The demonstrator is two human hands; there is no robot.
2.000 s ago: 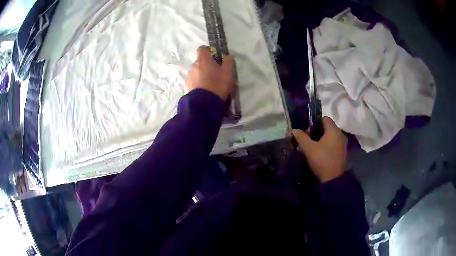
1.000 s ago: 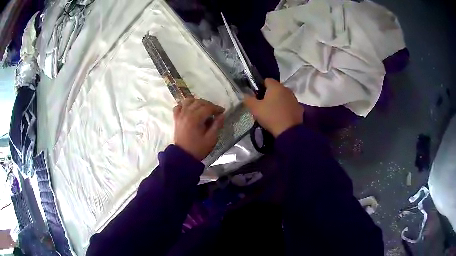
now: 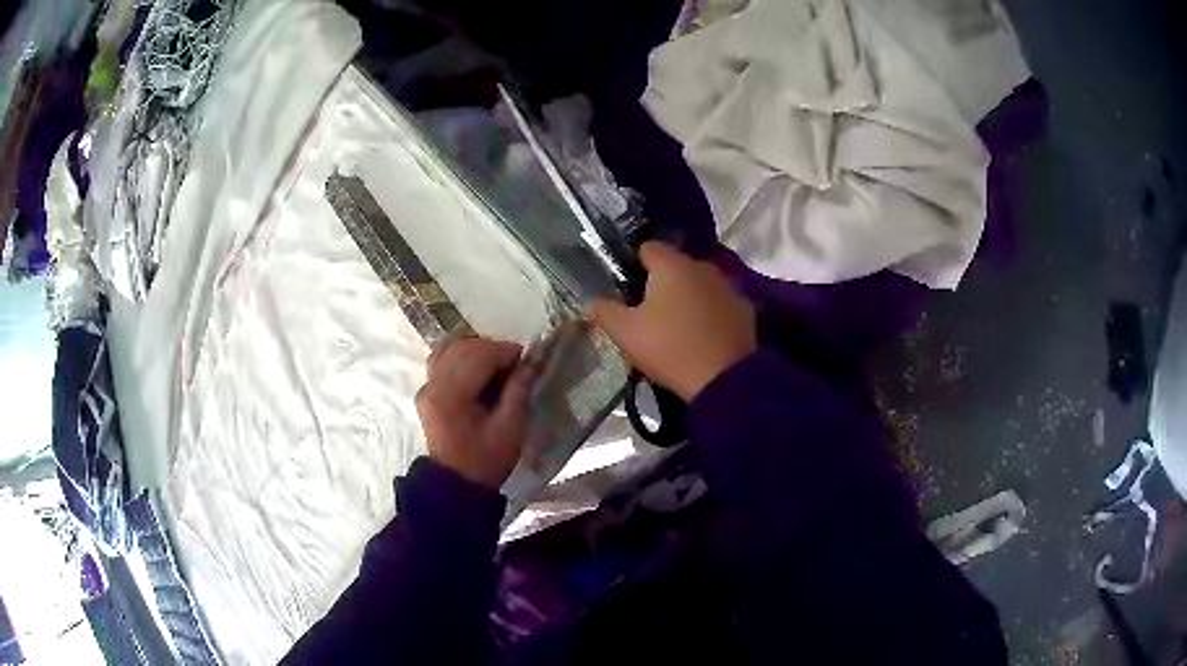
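Off-white cloth [image 3: 280, 403] lies wrinkled over most of the pale table. A dark, tape-wrapped fabric weight [image 3: 380, 247] lies slantwise on it, with a yellowish patch near my left hand [image 3: 471, 410]. My left hand is curled over the weight's near part, whose end is hidden. My right hand [image 3: 683, 319] holds the tailor's shears [image 3: 560, 176] at the table's right corner. The blades point up and left beyond the table edge and look closed or nearly so. A black handle loop shows below the hand.
A crumpled off-white cloth heap [image 3: 840, 143] lies right of the table over dark purple material. Tangled thin strands [image 3: 182, 46] lie at the far left. A dark padded panel [image 3: 169, 586] is along the left edge. White scraps [image 3: 976, 524] lie on the speckled grey floor.
The view has turned. The shears have come from beside the cloth heap to the table corner. My left hand has shifted from the weight's middle to its near part.
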